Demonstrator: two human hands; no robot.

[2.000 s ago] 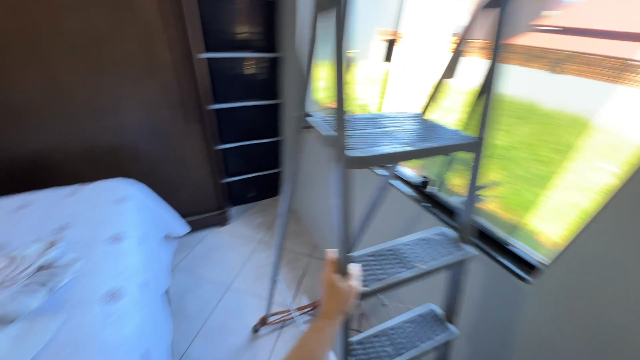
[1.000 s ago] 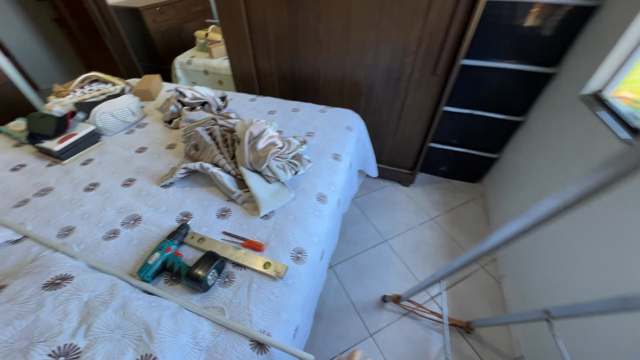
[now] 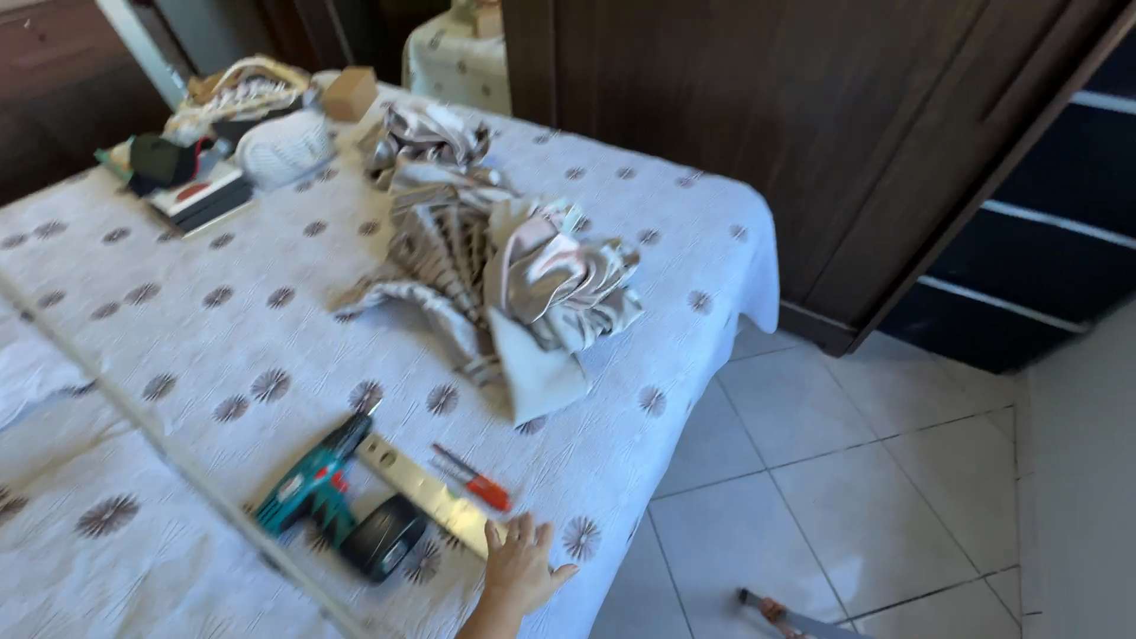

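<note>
My left hand [image 3: 519, 564] reaches over the near end of a yellowish spirit level [image 3: 435, 497], its fingers spread and its thumb out to the right; whether the fingertips touch the level cannot be told. Beyond the fingers lies a screwdriver with an orange handle [image 3: 488, 491]. A teal cordless drill with a black battery [image 3: 333, 497] rests on its side left of the level. All lie on a bed with a white patterned cover [image 3: 319, 266]. My right hand is out of view.
Crumpled satin fabric [image 3: 497, 257] lies mid-bed. A long pale rod [image 3: 177, 457] crosses the left side. Behind are a cap [image 3: 161, 160], boxes and a basket [image 3: 253, 84]. A dark wardrobe [image 3: 754, 106] stands beyond. A ladder foot [image 3: 772, 611] is on the tiled floor.
Two seconds ago a hand was at the stepladder; now my left hand is at the spirit level on the bed. The view has swung left to the bed and come closer.
</note>
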